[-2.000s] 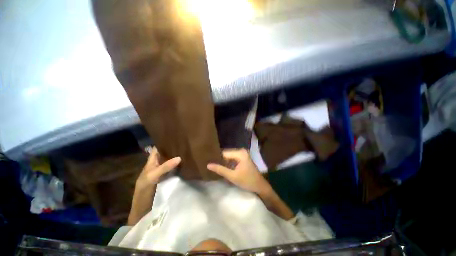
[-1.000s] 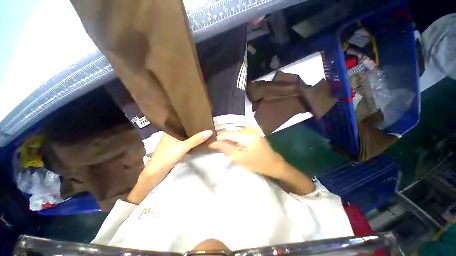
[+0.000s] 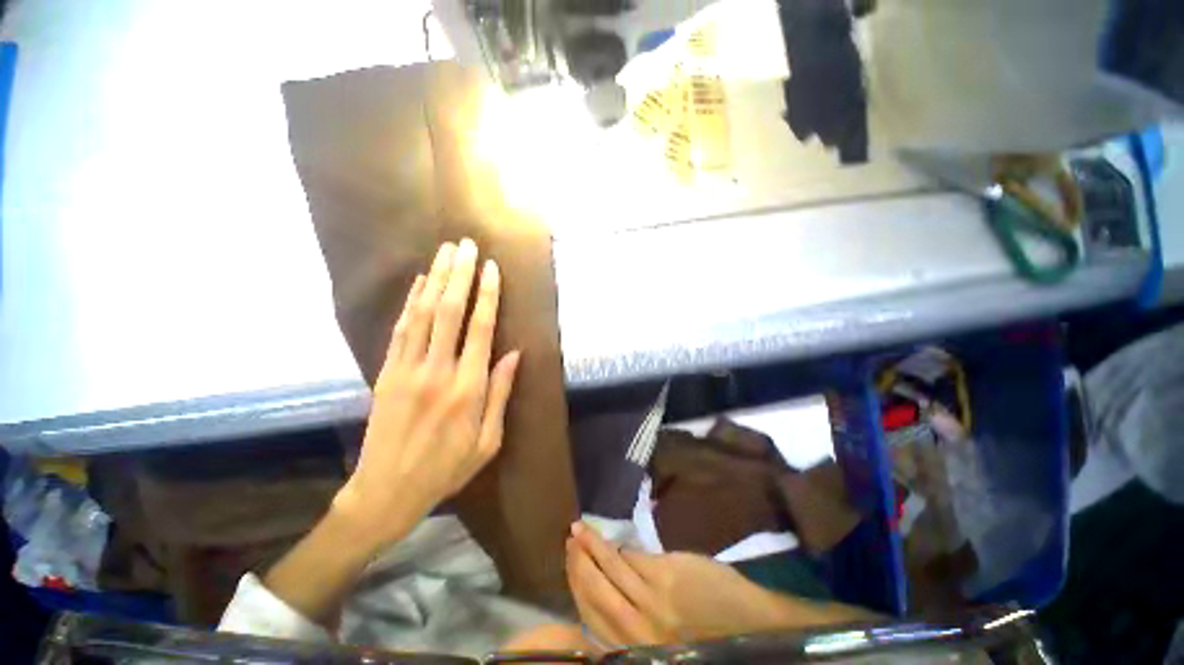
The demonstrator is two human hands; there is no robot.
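A long brown fabric panel (image 3: 377,195) lies on the white sewing table and hangs over its front edge to my lap. Its far end is beside the bright lamp glow. My left hand (image 3: 445,377) lies flat on the panel at the table edge, fingers extended and nearly together, pressing on it. My right hand (image 3: 649,585) is low by my lap, its fingertips at the panel's right edge, pinching it. The sewing machine's needle area (image 3: 600,78) is right of the panel's far end, partly lost in glare.
Green and yellow scissors (image 3: 1032,234) lie at the table's right end. Yellow printed strips (image 3: 701,117) and a dark scrap (image 3: 827,78) lie on the machine bed. Below are brown pieces on white sheet (image 3: 714,494), a blue bin (image 3: 1058,520) with scraps, and brown cloth at left (image 3: 221,520).
My left hand has moved from my lap up onto the panel at the table edge. The panel's far end now shows flat on the table. My right hand is lower. The view has shifted toward the machine.
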